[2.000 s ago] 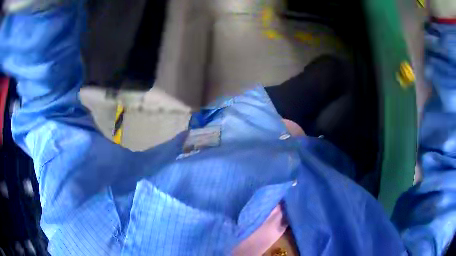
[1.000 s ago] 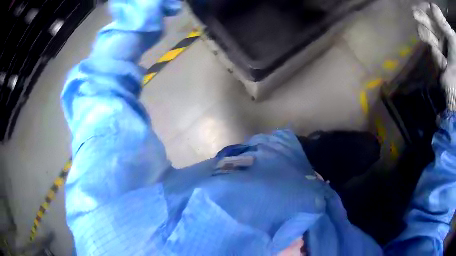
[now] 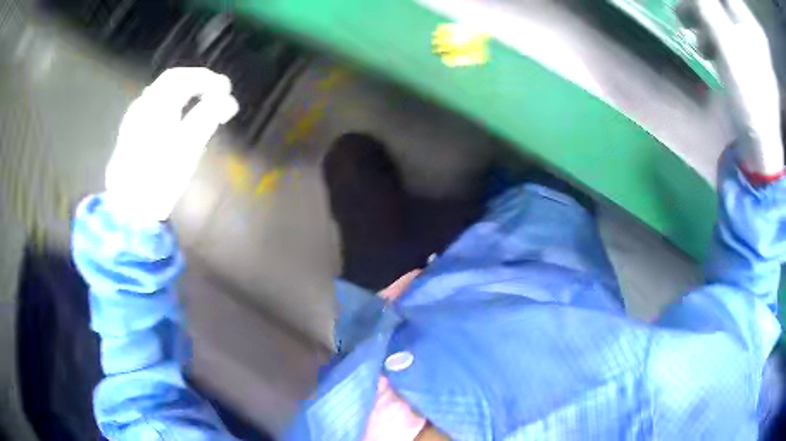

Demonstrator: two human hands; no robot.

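Observation:
My left hand (image 3: pixel 164 133), in a bright white glove, is raised at the upper left, away from the bench. Its fingers are curled with a small gap between them, and no object shows in it. My right hand (image 3: pixel 751 86), in a white glove with a red cuff edge, is at the upper right. It lies along the end of a green board (image 3: pixel 668 26) with a dark edge, cut off by the picture's top. The fingertips are blurred and partly cut off, so a grip cannot be made out.
The bench's green front edge (image 3: pixel 552 112) crosses diagonally from top centre to right, with a yellow lump (image 3: pixel 461 45) on it. A shiny grey sheet (image 3: pixel 552 39) lies behind it. Dark blurred items are at the upper left. Grey floor with yellow marks (image 3: pixel 269 181) shows below.
The view has swung from the floor and black crate back to the bench. My left hand now shows fully at the left, and my right hand is now beside the board.

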